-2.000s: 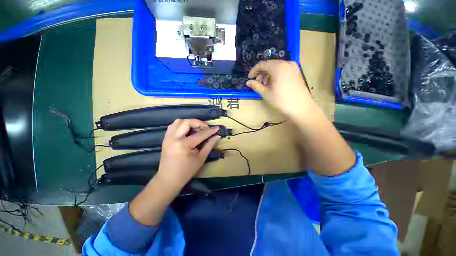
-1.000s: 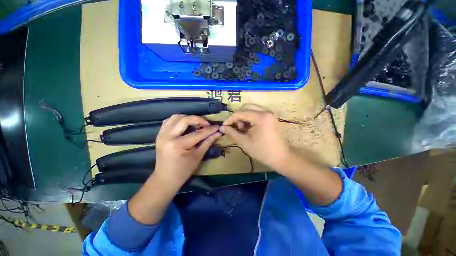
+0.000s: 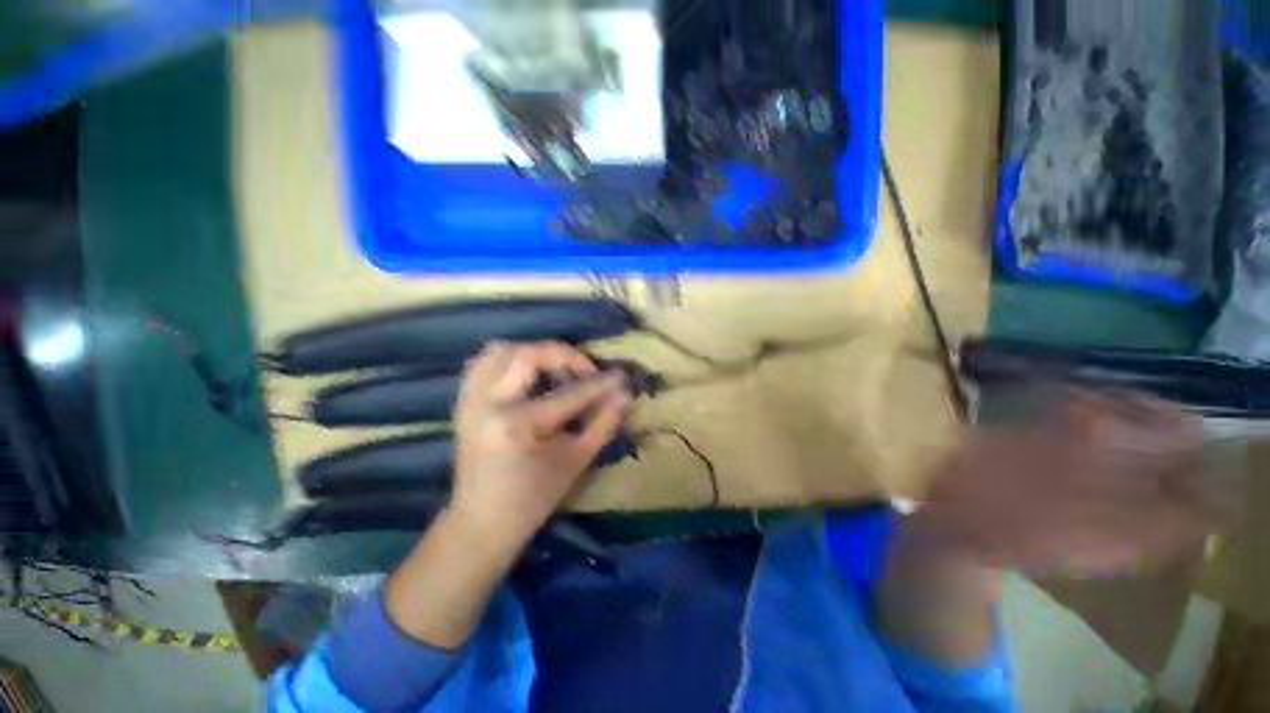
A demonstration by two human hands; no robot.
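Observation:
Several black padded headbands lie side by side on the cardboard board; the top one is uncovered. My left hand has its fingertips on the right end of the second headband, at its end bracket. A third headband lies below, partly under the hand. My right hand is strongly blurred at the right, just below the black electric screwdriver; whether it touches the tool cannot be told.
The blue tray at the top holds the screw feeder and small round black parts. The grey-lined parts tray is at upper right. The screwdriver cord crosses the board. Waiting wires hang at lower left.
My right hand has moved from the bracket far to the right. The screwdriver, raised over the parts tray a second ago, now lies lower, roughly level. My left hand stays at the headband end.

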